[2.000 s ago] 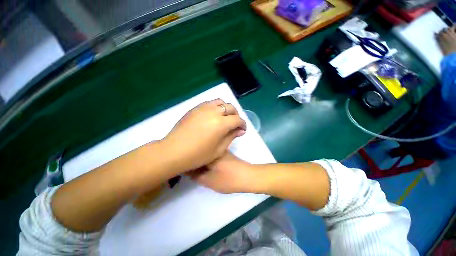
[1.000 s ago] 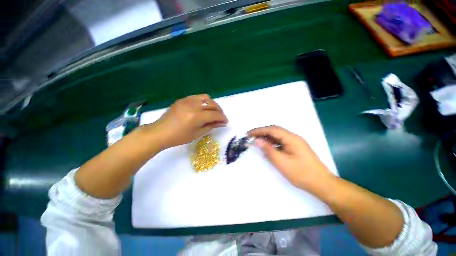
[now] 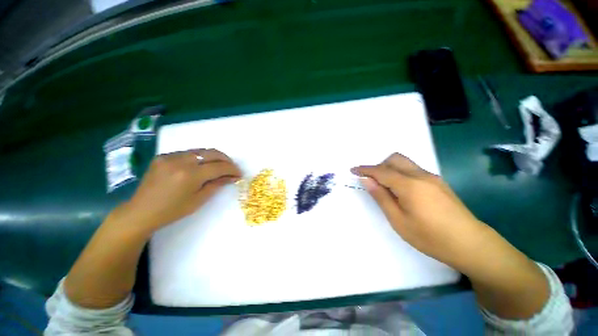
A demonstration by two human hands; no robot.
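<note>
A round pile of tiny gold-coloured parts (image 3: 264,198) lies on the white board (image 3: 295,262). A smaller uneven pile of dark parts (image 3: 312,191) lies just right of it. My left hand (image 3: 185,184) is palm down, its fingertips together at the upper left edge of the gold pile; whether they pinch a part is too small to tell. My right hand (image 3: 416,207) is right of the dark pile, thumb and forefinger pinched on a thin silver sliver, a fine metal tool (image 3: 355,188), mostly hidden by the fingers.
Small zip bags (image 3: 120,164) lie left of the board. A black smartphone (image 3: 440,86) is at its upper right corner, with tweezers (image 3: 494,102) and crumpled white paper (image 3: 539,134) beyond. A wooden tray (image 3: 547,64) with a purple packet (image 3: 555,27) is upper right.
The forearms were crossed two seconds ago and are now apart. Since one second ago, my left hand has moved down and left to the gold pile's edge; my right hand has moved right from the dark pile.
</note>
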